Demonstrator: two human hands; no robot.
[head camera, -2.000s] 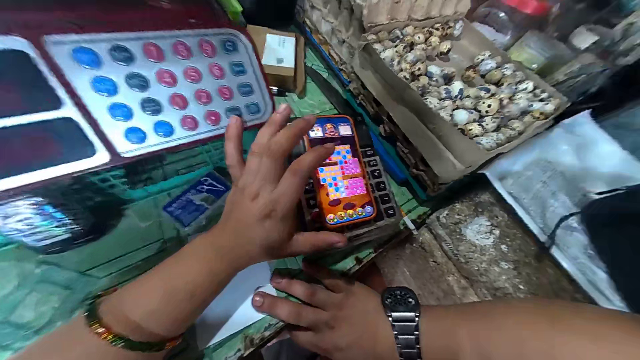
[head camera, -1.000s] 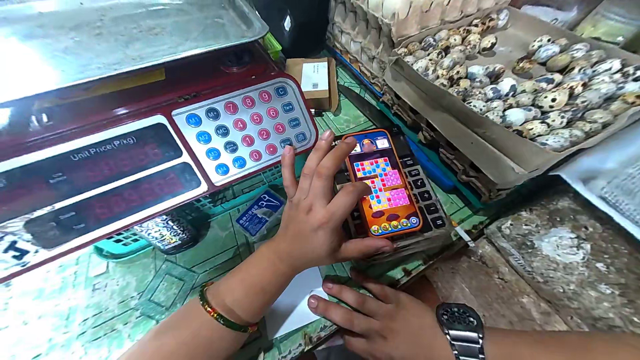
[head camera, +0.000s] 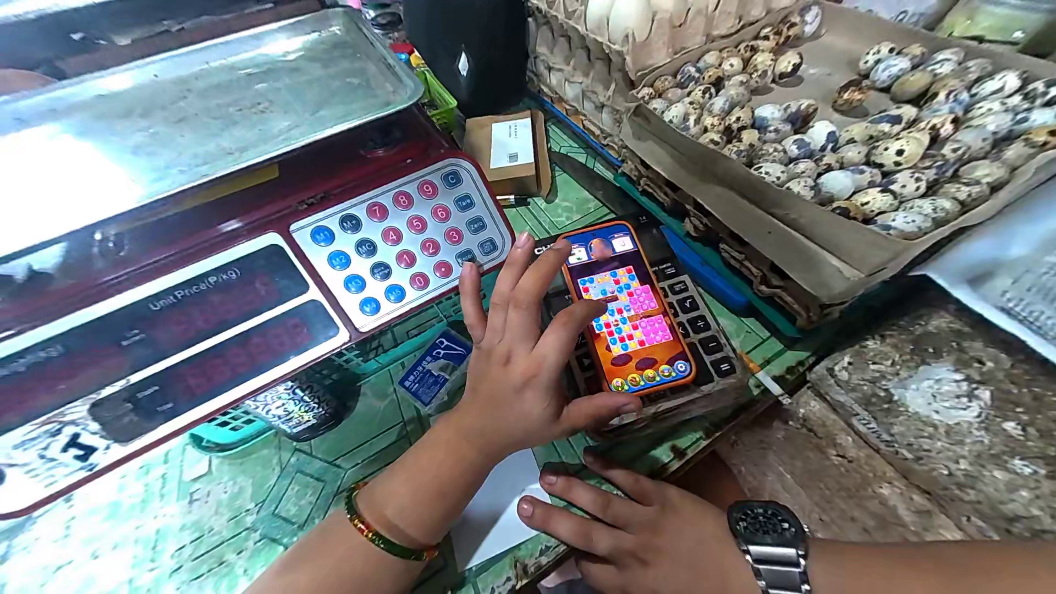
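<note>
A phone in an orange case (head camera: 631, 309) lies on a black desk calculator (head camera: 709, 326), its screen lit with a colourful tile game. My left hand (head camera: 528, 363), with a beaded bracelet on the wrist, is over the phone's left side. Its index fingertip is at the screen and the thumb is by the phone's lower left corner; the other fingers are spread and hold nothing. My right hand (head camera: 652, 528), wearing a metal wristwatch (head camera: 771, 536), rests palm down at the table edge below the calculator, fingers apart. White paper (head camera: 499, 511) lies between the two forearms.
A red digital scale (head camera: 272, 198) with a metal pan stands at left. Quail eggs fill much of a cardboard tray (head camera: 701, 190) at upper right, beside stacked egg trays (head camera: 577, 62). A small cardboard box (head camera: 503, 157), a blue packet (head camera: 436, 369) and a patterned cup (head camera: 299, 408) are nearby.
The view has shifted to the left, bringing more of the scale into sight. Both hands stay near the phone, and the left index finger has moved lower on the screen since the earliest frame.
</note>
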